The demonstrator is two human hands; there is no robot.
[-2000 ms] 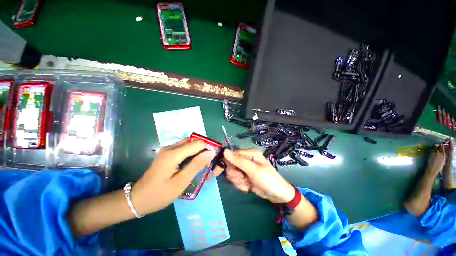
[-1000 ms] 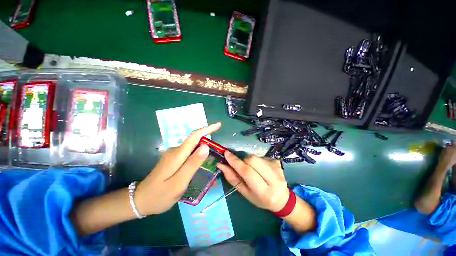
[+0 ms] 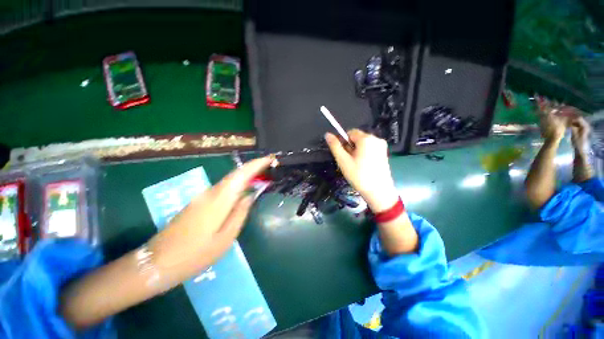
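My left hand is blurred and holds a red housing, mostly hidden behind the fingers, at the near edge of the heap of small black parts. My right hand is over the right part of the heap, at the front edge of the black parts bin. It holds a slim pale tool pointing up and left over the bin. Whether its fingertips touch a black part cannot be seen. The light blue sheet lies on the bench, partly under my left hand.
A clear blister tray with red units is at the left. Two red units, the left one and the right one, lie on the green conveyor beyond the bench edge. Another person's hands and blue sleeves are at the right.
The view has shifted to the right. My right hand has left the red housing and moved up to the heap and bin, its tool now pointing upward. My left hand still holds the housing, now beside the heap.
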